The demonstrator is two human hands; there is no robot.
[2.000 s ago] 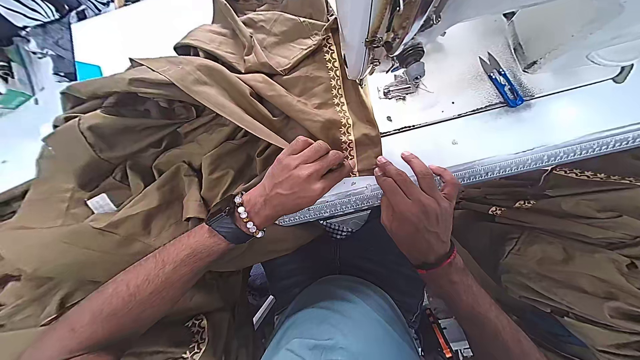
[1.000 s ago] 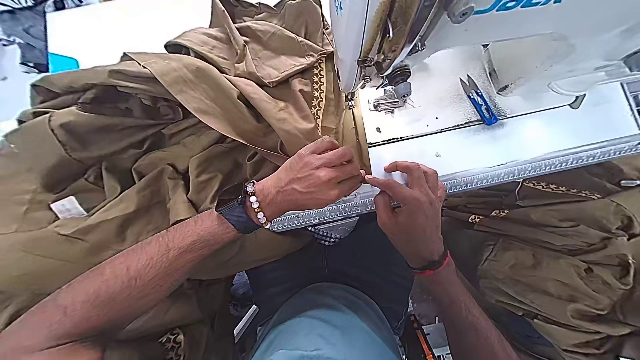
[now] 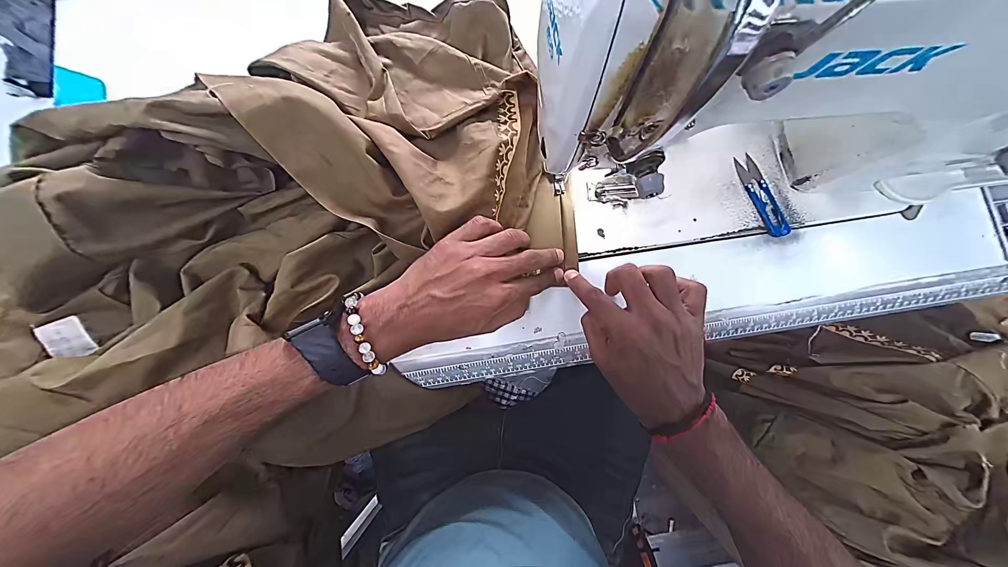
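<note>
A brown garment (image 3: 425,150) with a cream embroidered border (image 3: 506,142) spreads over the left of the machine bed. Its folded edge (image 3: 568,228) runs beneath the presser foot (image 3: 560,186) of a Jack sewing machine (image 3: 850,71). My left hand (image 3: 472,283) lies on the cloth, its fingertips pinching the folded edge just in front of the foot. My right hand (image 3: 650,331) touches the end of the same edge with its index fingertip, the other fingers curled. The two hands' fingertips nearly meet. The thumb of the right hand is hidden.
Blue-handled thread snips (image 3: 762,197) lie on the bed right of the needle area. A ruler strip (image 3: 850,307) runs along the table's front edge. More brown embroidered cloth (image 3: 882,402) is heaped at the lower right. A white tag (image 3: 64,337) shows on the garment at left.
The embroidered border lay exposed near my fingers two seconds ago; now plain folded edge shows there, under the foot. My right hand's fingers have curled, with the index fingertip at the edge.
</note>
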